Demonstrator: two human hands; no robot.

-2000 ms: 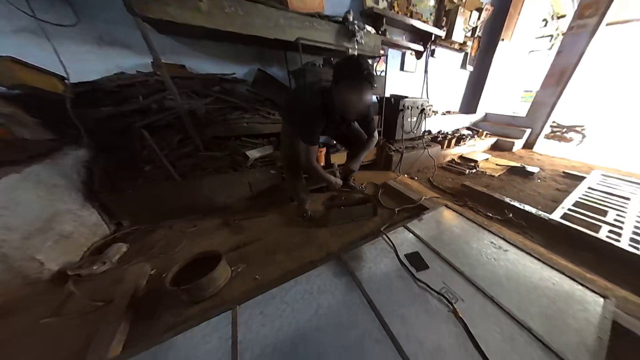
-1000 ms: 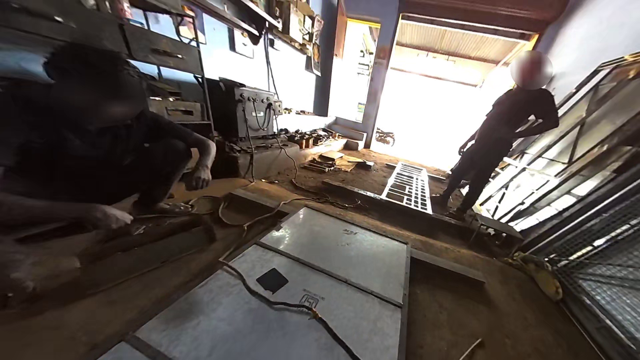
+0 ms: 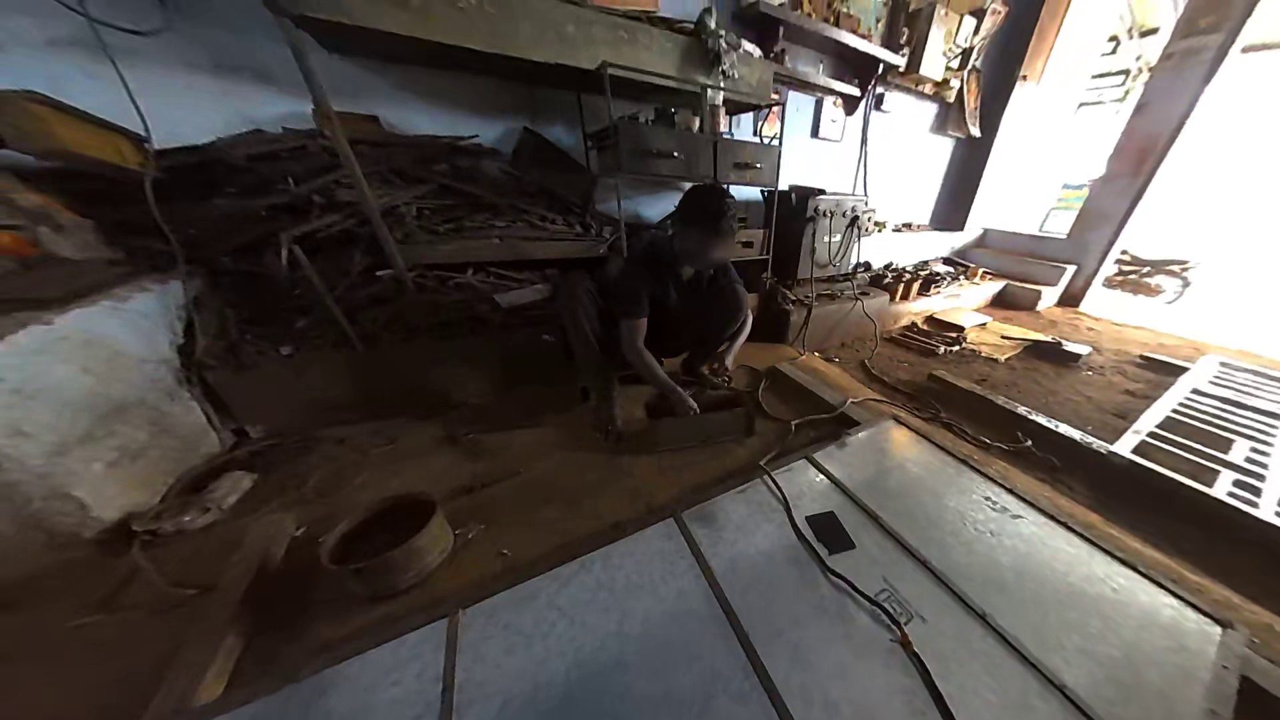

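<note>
Neither my left hand nor my right hand shows in the head view. Right in front of me lies a large sheet-metal panel (image 3: 590,600) with narrow bars across it. A dark cable (image 3: 850,580) runs over the panel, past a small black flat piece (image 3: 831,532). Beyond its far edge a co-worker (image 3: 680,290) squats on the floor, one hand lowered to a dark metal trough-like piece (image 3: 700,428). A round open metal ring or pot (image 3: 388,548) stands on the floor at the left of the panel.
A welding machine (image 3: 835,235) with cables stands behind the co-worker. Scrap metal (image 3: 440,205) is heaped on a rack along the wall. At the right lies a white metal grille (image 3: 1215,430). A flat bar (image 3: 225,620) lies at the lower left.
The view swung right and then back left. The person standing near the doorway one second ago is out of view now. The co-worker remains squatting by the panel.
</note>
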